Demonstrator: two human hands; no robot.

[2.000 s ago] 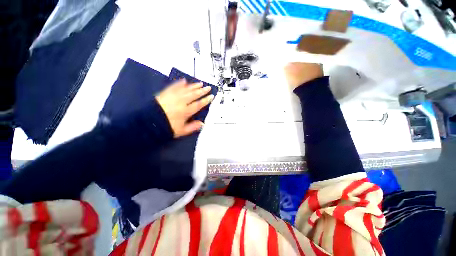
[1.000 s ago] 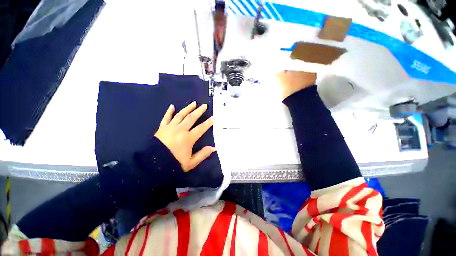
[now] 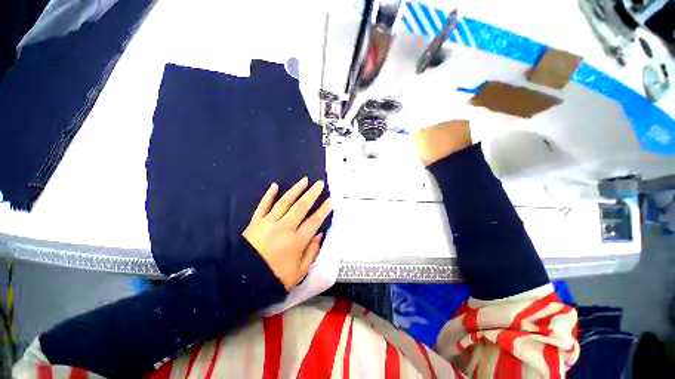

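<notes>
A navy cut panel [image 3: 222, 148] with a stepped top corner lies flat on the white machine table. Its right edge runs past the presser foot and needle [image 3: 331, 126]. A pale lining piece [image 3: 314, 285] shows below the panel's lower right, under my wrist. My left hand [image 3: 292, 233] lies flat on the panel's lower right, fingers spread, tips near the edge. My right hand [image 3: 442, 141] is right of the needle, partly behind the machine head; its fingers are hidden, so its grip cannot be told.
The sewing machine head [image 3: 488, 66] with brown tape patches spans the upper right. A stack of navy panels [image 3: 55, 104] lies at left with pale lining [image 3: 63, 18] above it. A blue bag [image 3: 425, 307] and dark panels [image 3: 603, 333] are below the table's scaled front edge [image 3: 400, 272].
The panel has moved up along the needle, its stepped top now beyond the presser foot. My left hand has gone from near the needle to the panel's lower right. My right hand stays beside the machine.
</notes>
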